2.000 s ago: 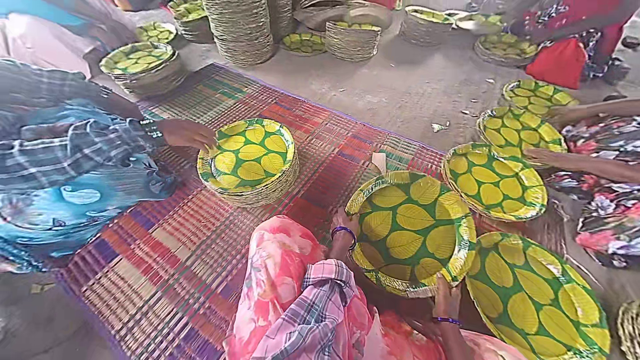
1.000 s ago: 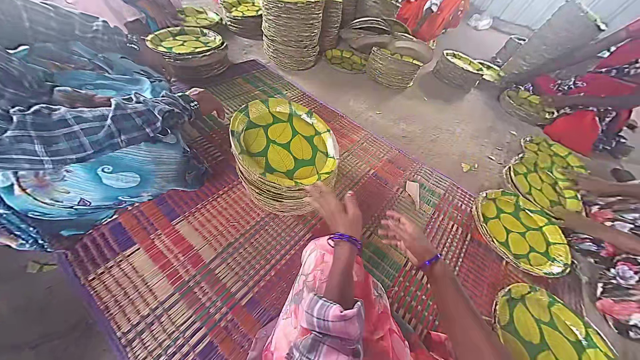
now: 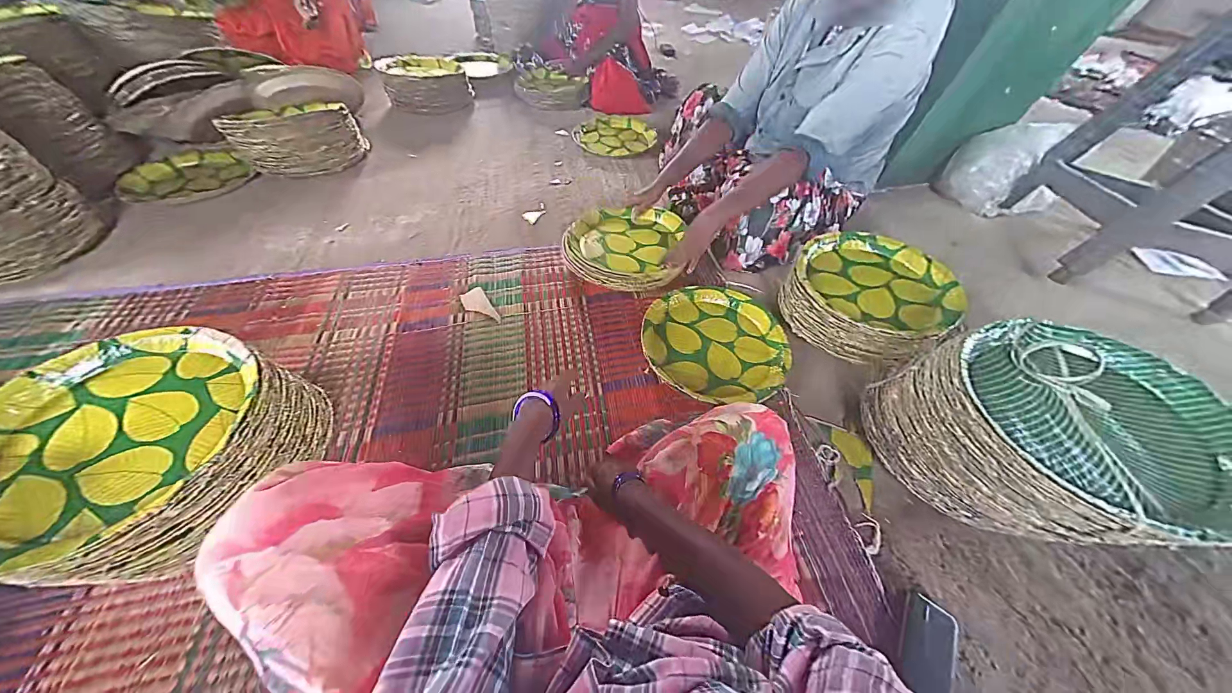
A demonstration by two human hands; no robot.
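My left hand (image 3: 561,404), with a blue bangle at its wrist, hovers over the woven mat (image 3: 404,337), fingers apart and holding nothing. My right hand (image 3: 608,479) rests by the pink floral cloth at my knee; its fingers are partly hidden, so its grip is unclear. Ahead and to the right of them lies a round plate (image 3: 716,345) printed with yellow leaves on green. A tall stack of such plates (image 3: 125,423) stands on the mat at left. Beyond the single plate, a co-worker's hands (image 3: 688,241) touch a shorter plate stack (image 3: 624,252).
Another plate stack (image 3: 871,296) and a large stack with a green top (image 3: 1088,423) stand at right. A phone (image 3: 929,640) lies at the mat's lower right. A paper scrap (image 3: 479,303) is on the mat. Further stacks (image 3: 292,140) and a wooden frame (image 3: 1136,183) stand farther back.
Two seconds ago my hands held a leaf-print plate; one second ago they were apart and free of it. My right hand has since come down to my knee. The view has swung right.
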